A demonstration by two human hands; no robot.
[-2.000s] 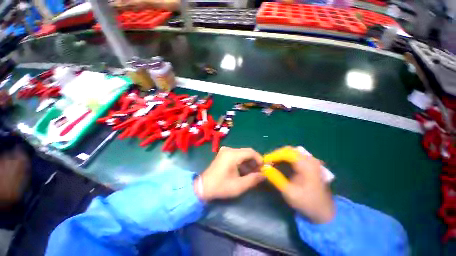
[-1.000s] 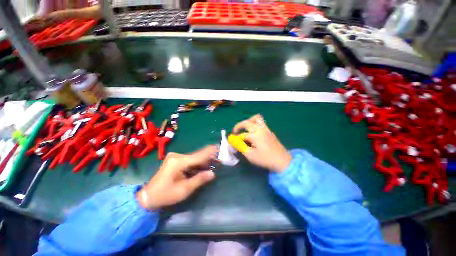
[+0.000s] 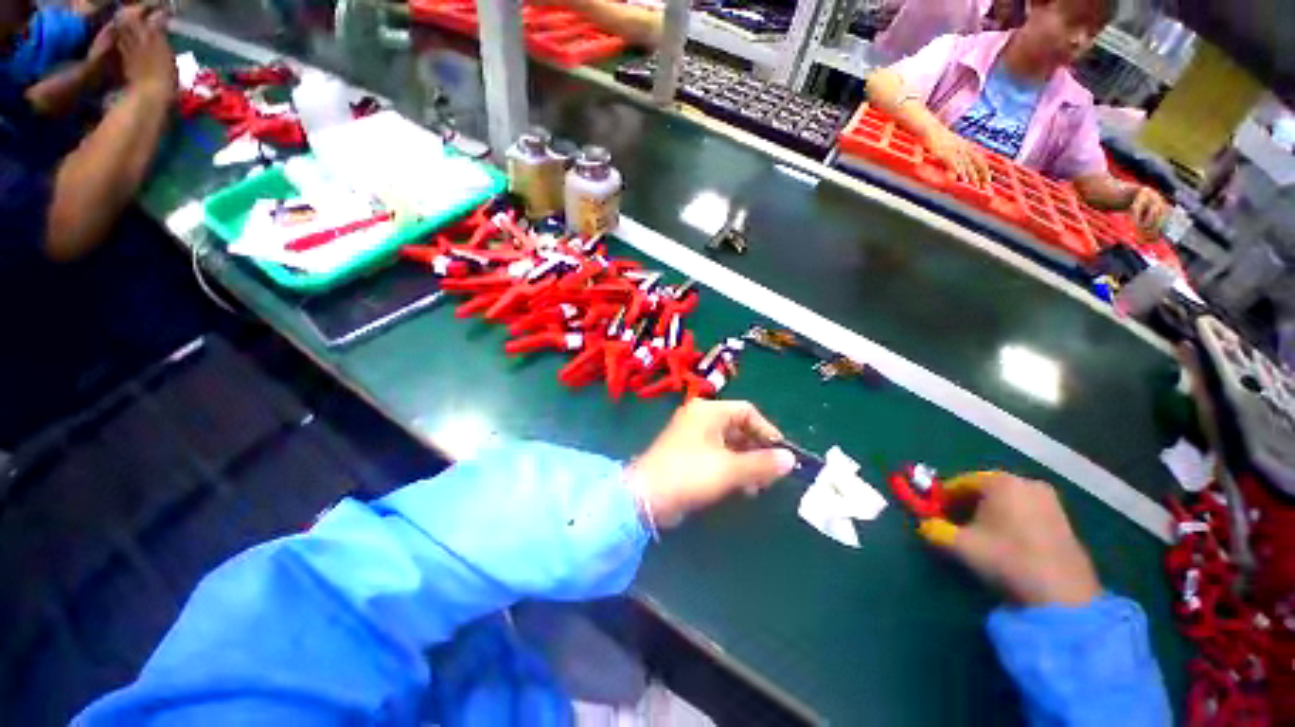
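My left hand [image 3: 706, 462] pinches a small dark module [image 3: 798, 452] between thumb and fingertips, just left of a crumpled white wipe [image 3: 841, 497] on the green bench. My right hand [image 3: 1020, 537], with yellow finger cots on thumb and finger, holds a red spring clamp [image 3: 919, 492] to the right of the wipe. The clamp's handles are mostly hidden by the fingers. A heap of red spring clamps [image 3: 589, 315] lies beyond my left hand. Small gold-brown modules [image 3: 838, 368] lie near the white line.
Two bottles [image 3: 592, 192] stand behind the heap. A green tray [image 3: 306, 270] with white wipes and a dark slab [image 3: 372, 321] lie at left. More red clamps [image 3: 1219, 604] lie at the right edge. Red divided trays [image 3: 980, 185] and a person are across the bench; another person is at left.
The wipe, earlier at my hands, now lies on the bench. My hands have moved apart, and my right hand now holds a red clamp. The view has turned left.
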